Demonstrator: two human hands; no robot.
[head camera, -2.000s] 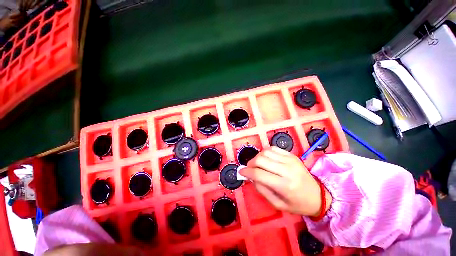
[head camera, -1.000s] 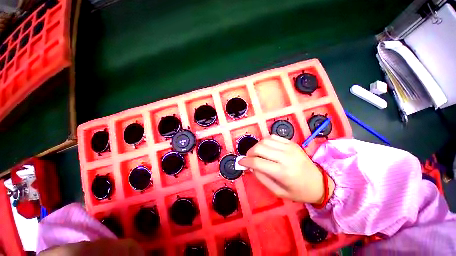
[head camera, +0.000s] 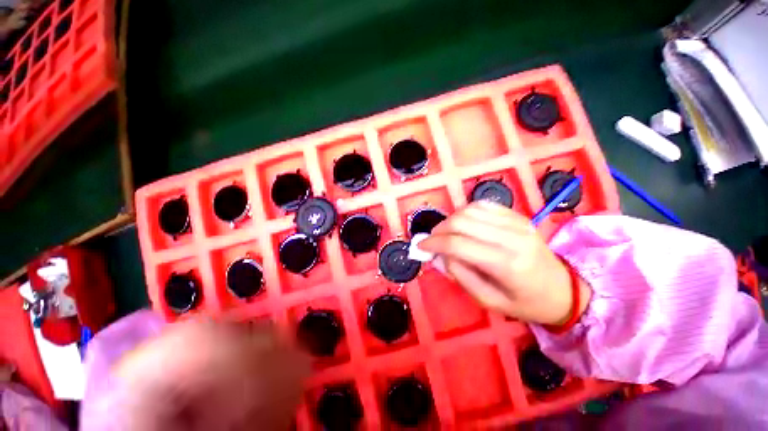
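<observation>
The red-orange foam tray (head camera: 379, 198) lies tilted in front of me, its pockets holding round black smartwatch bodies. My right hand (head camera: 504, 265) pinches a small white wiping cloth (head camera: 418, 247) at the right edge of a watch body (head camera: 398, 261), matt back up, lying over the pocket dividers. A blue stick (head camera: 557, 200) sticks out from behind my right hand towards the upper right. Another watch body (head camera: 316, 217) lies back up across the dividers further left. My left hand (head camera: 215, 375) is blurred over the tray's lower left; its fingers cannot be made out.
More red trays (head camera: 59, 93) stand at the upper left behind an edge. A red holder (head camera: 80, 290) with a white sheet is at left. A white bar (head camera: 648, 139), a white block (head camera: 666, 122), a second blue stick (head camera: 644, 195) and papers (head camera: 716, 109) lie at right.
My left hand has come up from the bottom edge over the tray's lower left. My right hand stays at the same watch body with the cloth. The tray sits higher in view.
</observation>
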